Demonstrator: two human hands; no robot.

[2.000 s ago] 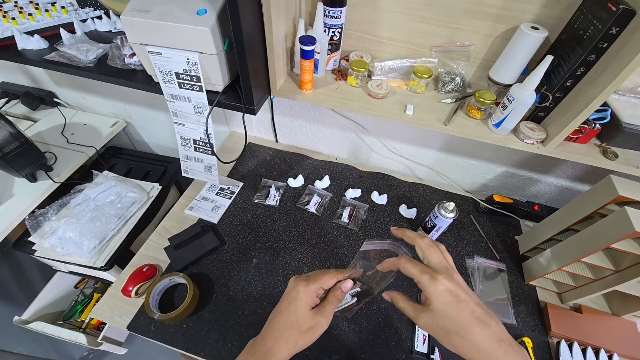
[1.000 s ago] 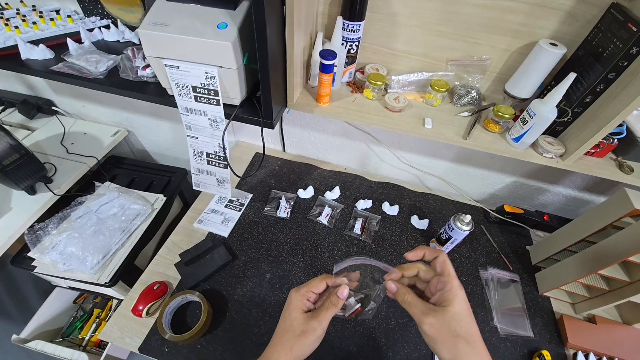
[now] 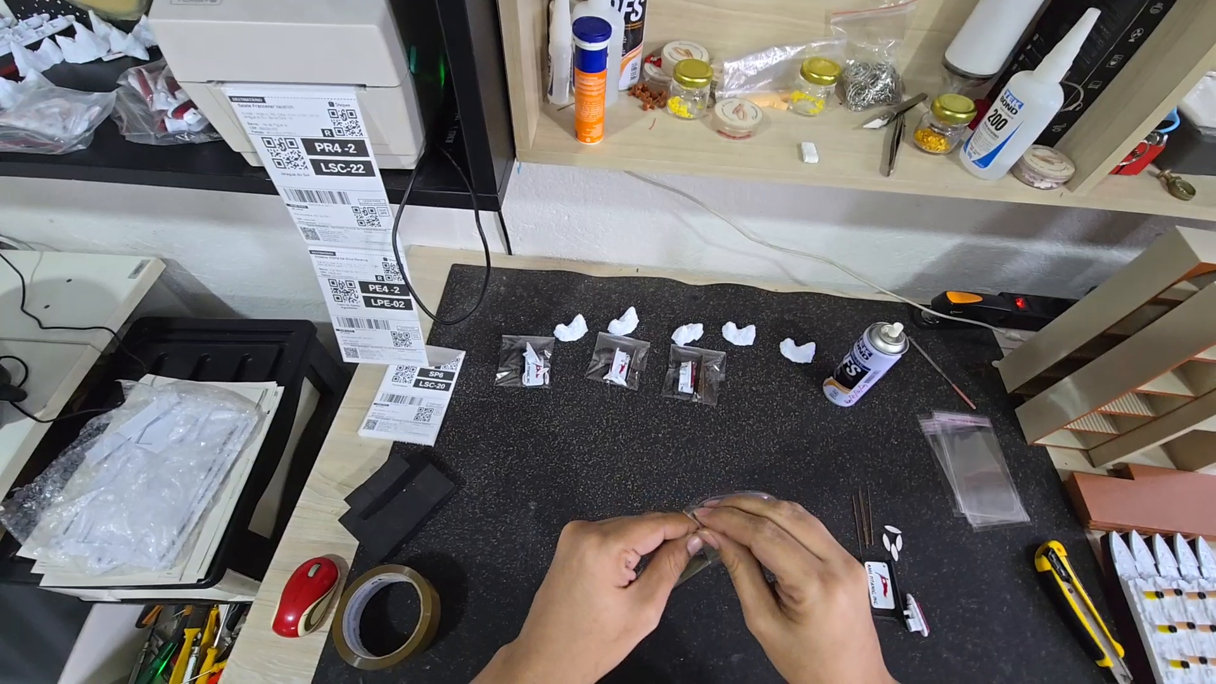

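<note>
My left hand [image 3: 608,579] and my right hand [image 3: 784,570] meet at the lower middle of the black mat, fingertips together. Between them they pinch a clear plastic bag [image 3: 701,560], mostly hidden by the fingers; its contents cannot be made out. Beyond the hands lie small filled clear bags [image 3: 617,361] in a row, with several white folded pieces [image 3: 738,333] behind them. To the right of my right hand are thin brown rods [image 3: 863,518], small white oval pieces [image 3: 892,541] and a small card with printing [image 3: 881,585]. Flat clear bags [image 3: 977,470] lie farther right.
A spray can [image 3: 864,364] stands at the back right. A yellow utility knife [image 3: 1078,603] lies at the right, near a rack of white pieces [image 3: 1164,594]. At the left are brown packing tape [image 3: 387,617], a red mouse [image 3: 309,597] and black pieces [image 3: 396,503]. A shelf [image 3: 779,157] overhangs the back.
Two seconds ago my right hand was spread beside the bag; now both hands' fingertips are close together at its edge. The rods and small card by my right hand have come into sight.
</note>
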